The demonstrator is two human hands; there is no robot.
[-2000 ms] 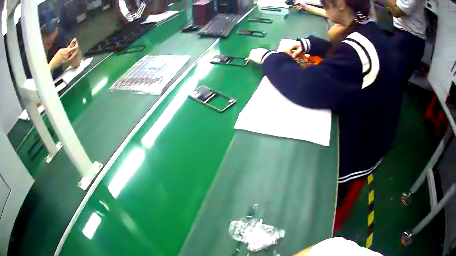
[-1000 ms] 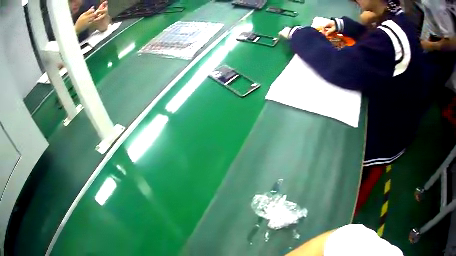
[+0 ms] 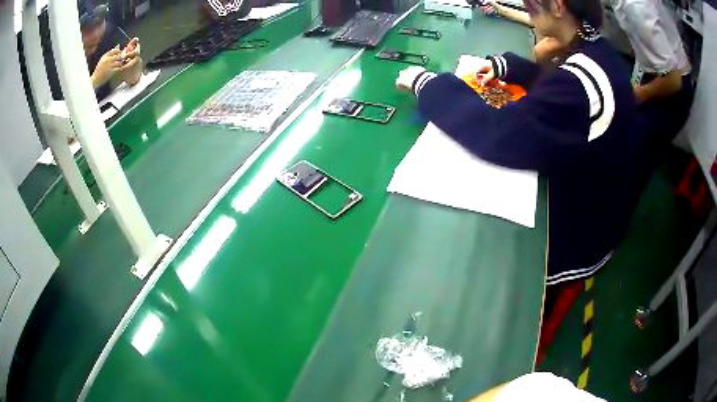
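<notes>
Neither of my hands is in view. A white sleeve with a sliver of bare arm is cut off by the bottom edge at the right; I cannot tell which arm it is. The nearest dark phone mid-frame lies flat and slanted on the glossy green belt, its open window towards the right. A second mid-frame lies beyond it. A crumpled clear plastic bag lies on the duller green mat.
A neighbouring worker leans over an orange parts tray at the right. A white sheet lies before them. A patterned clear pack and white post stand across the belt. Another person's hands show upper left.
The view swung one way and back. The mid-frames have moved nearer along the belt relative to the plastic bag. The neighbour's left hand now sits apart from the second mid-frame.
</notes>
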